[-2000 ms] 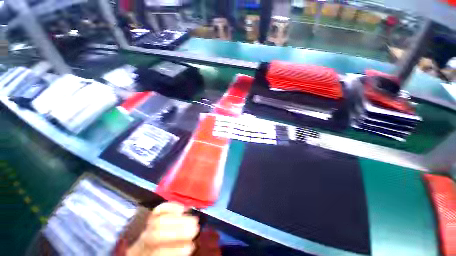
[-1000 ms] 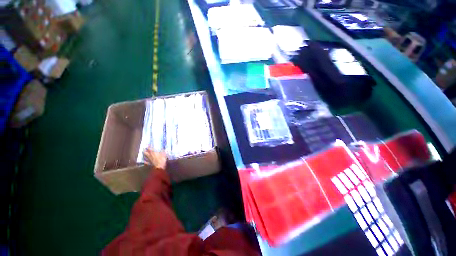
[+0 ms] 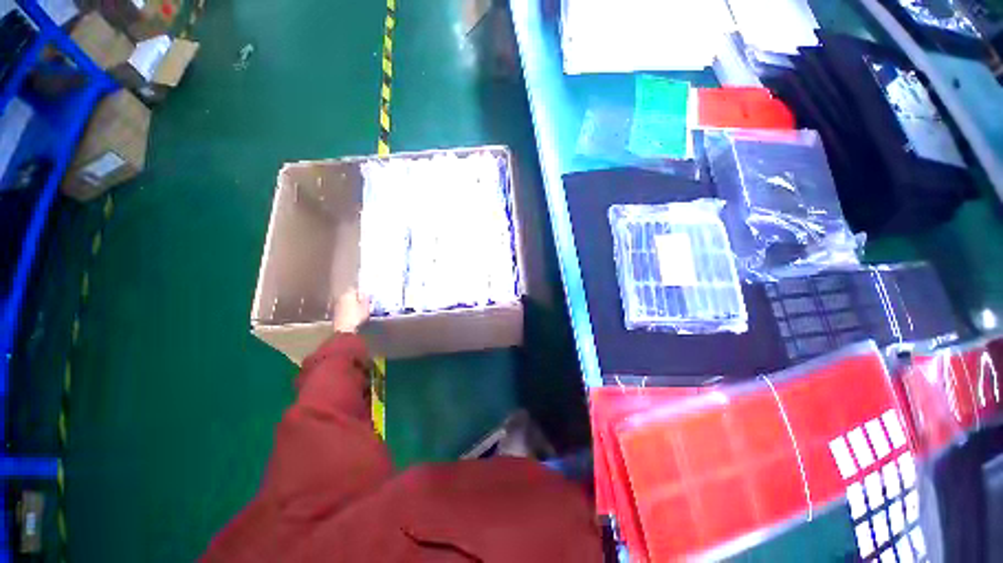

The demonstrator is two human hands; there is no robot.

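Observation:
An open brown carton (image 3: 445, 330) stands on the floor left of the bench. Flat covers in whitish wrapping (image 3: 440, 236) stand on edge, packed in its right part; its left part shows bare cardboard. My left hand (image 3: 350, 311), in a red-brown sleeve, reaches over the carton's near wall and is at the near left corner of the wrapped covers. The hand is small and its fingertips are unclear, so whether it grips a cover cannot be told. My right hand is not in view.
Red film sheets (image 3: 704, 467), a sheet of small white rectangles (image 3: 880, 478) and a small parts bag (image 3: 679, 267) lie on the bench. Black foam sheets (image 3: 880, 165) lie farther back. A blue rack (image 3: 61, 236) and cartons (image 3: 110, 143) stand at left.
The view has swung left and down from the bench to the carton. My left hand has moved from beside the bench to the carton and stays at the wrapped covers' near left corner.

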